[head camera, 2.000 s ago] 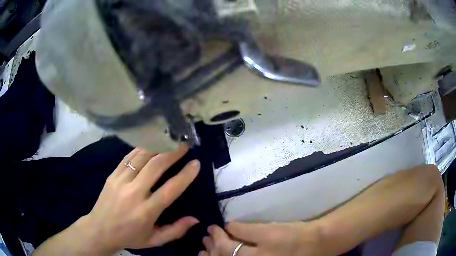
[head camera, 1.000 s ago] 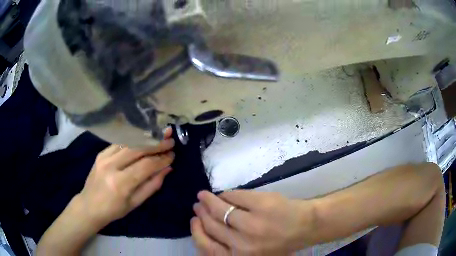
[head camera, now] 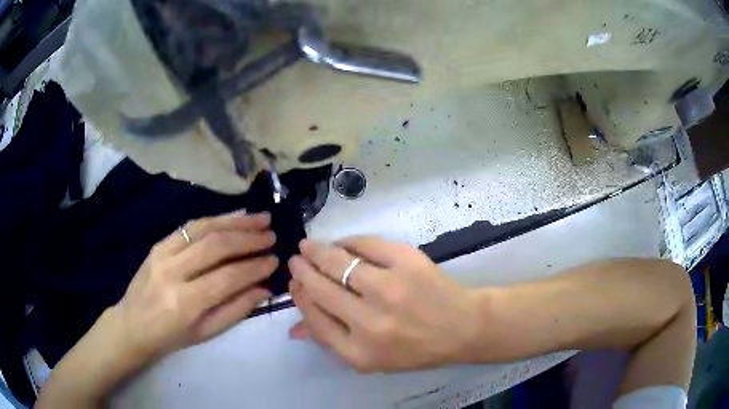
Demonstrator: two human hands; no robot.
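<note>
A black garment piece lies on the machine bed, bunched towards the left, with a narrow part running under the presser foot. My left hand lies on the cloth left of that narrow part, fingertips just in front of the foot. My right hand holds the near right edge of the cloth between its fingertips, close to my left fingertips. The cream sewing machine spans the top of the view. The needle itself cannot be made out.
A round metal insert sits right of the presser foot. A metal lever juts from the machine head. The black-edged gap runs between bed and white table. A brown panel stands at the right.
The cloth has moved up under the head and left, leaving more white table bare in front. My right hand has moved up and left, closer to my left hand, still at the cloth's edge.
</note>
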